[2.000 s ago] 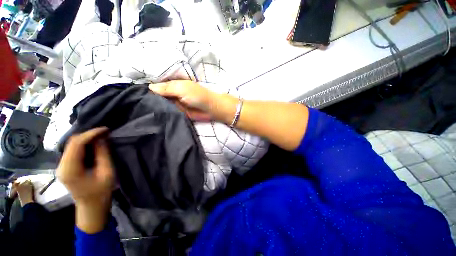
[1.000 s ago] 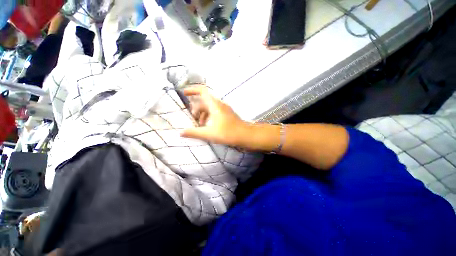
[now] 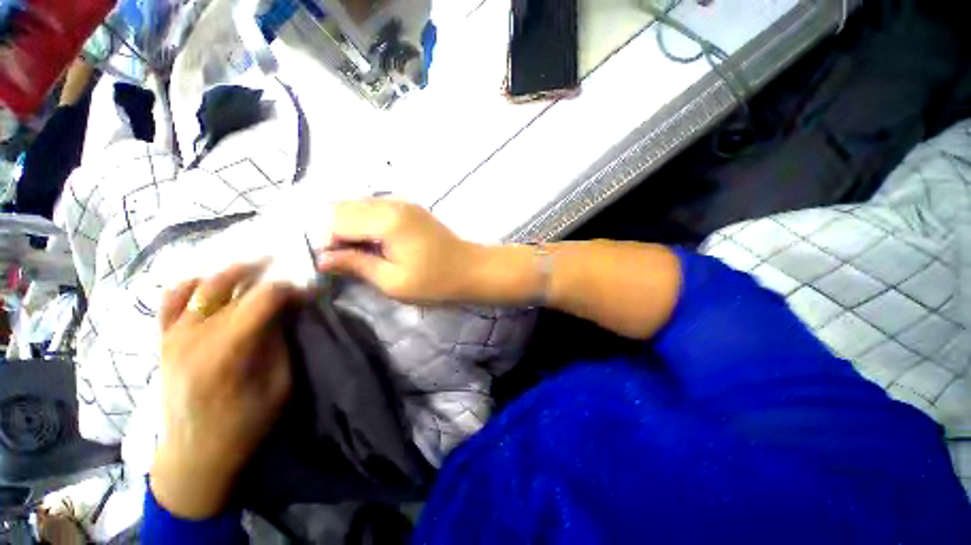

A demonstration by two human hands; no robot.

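Observation:
White quilted cloth (image 3: 224, 192) with thin dark diamond lines lies heaped on the table and down towards the lap. Dark grey cloth (image 3: 346, 399) hangs below my hands against it. My right hand (image 3: 389, 250), with a bracelet at the wrist, pinches the white cloth's edge between thumb and fingers. My left hand (image 3: 224, 341), wearing a ring, lies over the cloth with fingers bent onto its edge, beside the right fingertips. It is slightly blurred. The spot between the hands is overexposed, so the exact edge is hard to see.
A black smartphone (image 3: 543, 48) lies on the white table (image 3: 468, 128). A thin cable (image 3: 692, 53) loops near the ruler strip (image 3: 639, 160) on the front edge. Metal machine parts (image 3: 389, 64) stand behind. More quilted cloth (image 3: 852, 287) is at right, a dark round-vented unit (image 3: 43, 410) at left.
My left hand has come up from low left onto the cloth edge beside my right hand, which has closed on the cloth. The dark cloth is bunched and less spread. The view has shifted.

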